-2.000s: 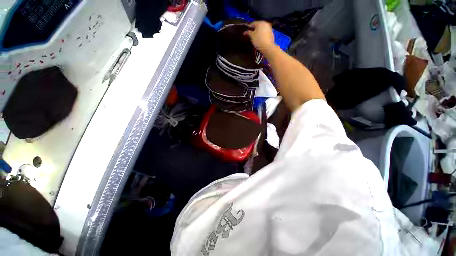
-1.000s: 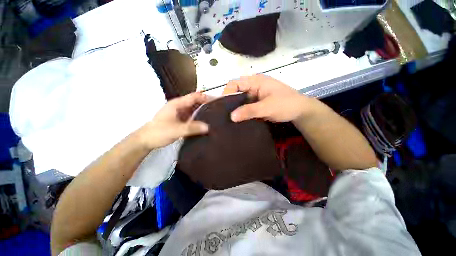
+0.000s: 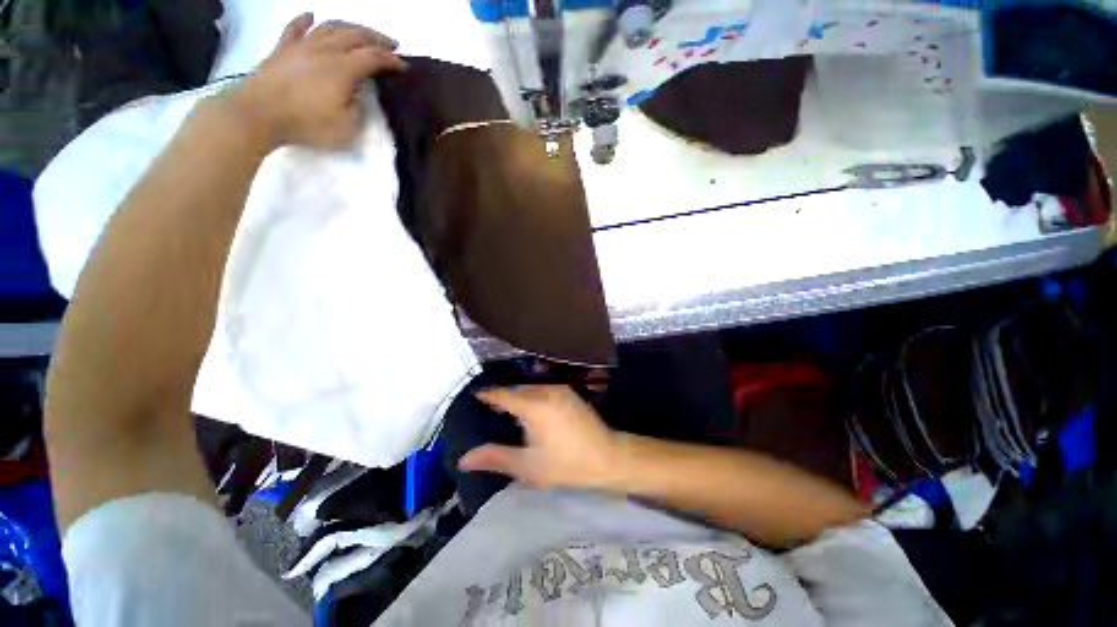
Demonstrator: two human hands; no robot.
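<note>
The white panel point(image 3: 319, 282) spreads left of the needle and hangs over the table's front edge. A dark brown piece point(image 3: 527, 245) lies beside it, its right edge at the presser foot point(image 3: 554, 132) and its rounded lower end over the table edge. A thin light line crosses its upper part. My left hand point(image 3: 321, 83) lies on the upper white panel, fingertips at the brown border; whether it grips cloth is unclear. My right hand point(image 3: 545, 439) is below the table edge, near the white panel's lower corner, thumb and fingers apart over dark cloth.
The sewing machine point(image 3: 845, 55) stands at the top, a spare brown piece point(image 3: 741, 104) under its arm. Thread snips point(image 3: 894, 174) lie further right. A red-rimmed stool or bin point(image 3: 778, 380) and bundled brown pieces point(image 3: 913, 404) are below the table at right. Black and white cut cloth point(image 3: 349, 521) lies lower left.
The brown piece held in both hands a second ago is no longer between them. My left hand has moved up left onto the white panel; my right hand has moved down. The brown cloth lies at the presser foot.
</note>
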